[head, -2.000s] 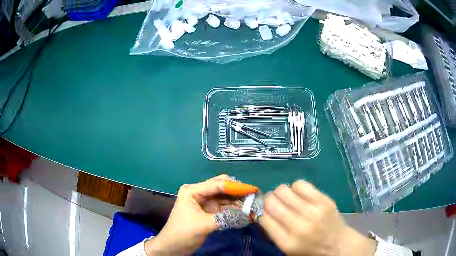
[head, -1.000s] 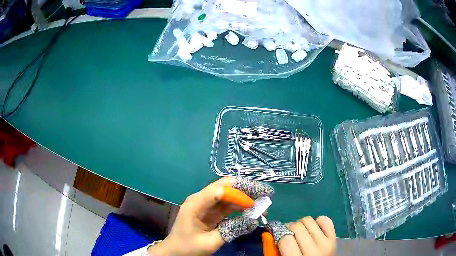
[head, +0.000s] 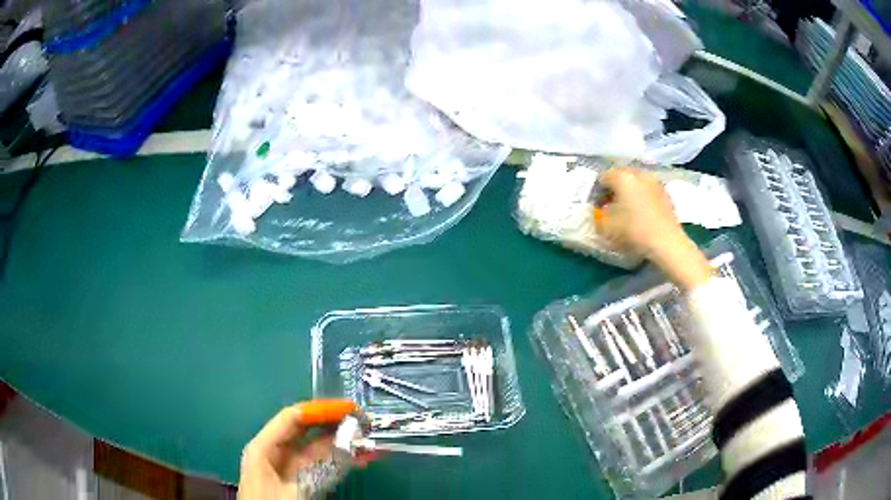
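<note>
My left hand (head: 298,449), with an orange cot on the thumb and speckled grey sleeves, is at the bottom left of the small clear box. It holds a white plastic housing (head: 347,433) with a thin pale rod (head: 415,449) sticking out to the right. My right hand (head: 635,215) reaches over the parts box (head: 559,229) of small white parts, fingertips down at the parts; whether it grips one cannot be told. The small clear box (head: 418,314) holds thin silver pieces.
A blister tray (head: 576,420) lies under my right forearm, with another tray (head: 796,229) at the far right. A clear bag (head: 332,229) of white housings and a white plastic bag (head: 528,73) lie behind. Stacked trays (head: 137,68) stand back left.
My right hand has left my left hand and moved forward to the parts box. My left hand has moved left, and the rod now shows on the housing. The view has shifted.
</note>
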